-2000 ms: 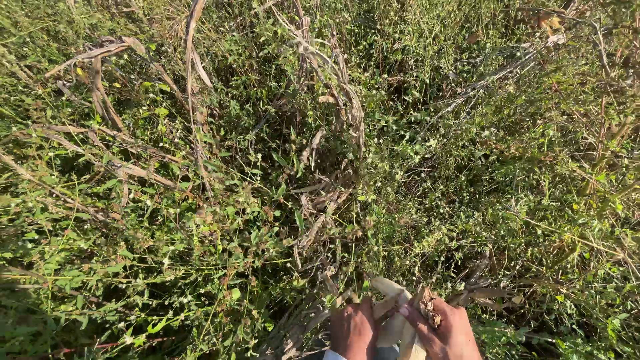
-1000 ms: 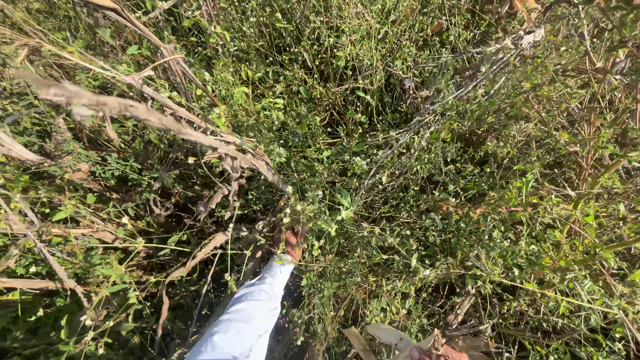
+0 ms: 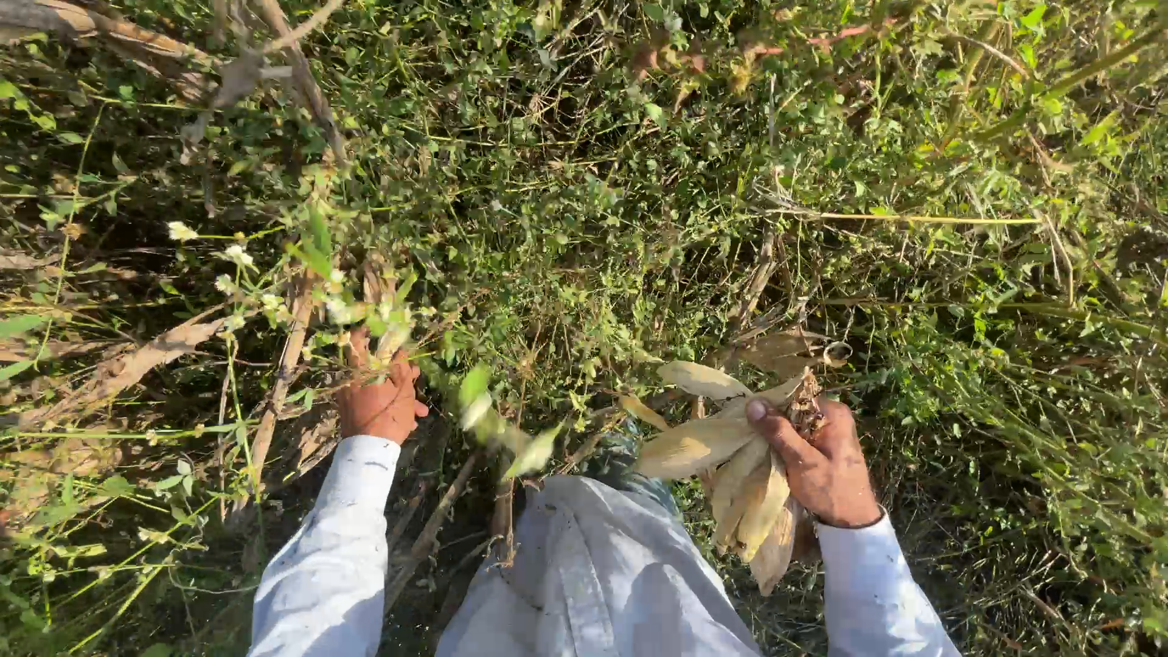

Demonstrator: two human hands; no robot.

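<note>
Pale, dry corn husks (image 3: 730,456) fan out from my right hand (image 3: 817,456), whose thumb presses on their gathered base beside a crumpled brown tuft. My left hand (image 3: 379,397) reaches among green weeds at the left of centre, near a dry stalk (image 3: 283,374). Small white flowers (image 3: 239,255) and leaves partly cover its fingers, so whether it grips anything is unclear. A few blurred green leaves (image 3: 511,443) hang between the two hands.
Dense green weeds (image 3: 566,237) spread ahead and to both sides. Thick dry stalks (image 3: 119,32) cross the upper left, and withered leaves (image 3: 137,365) lie at the left. My clothed leg (image 3: 602,566) shows at the bottom centre. A thin yellowish stem (image 3: 931,219) crosses the right.
Two seconds ago both hands were together at the husks; now they are apart, with the husks in my right hand and my left among the weeds. The view has shifted markedly.
</note>
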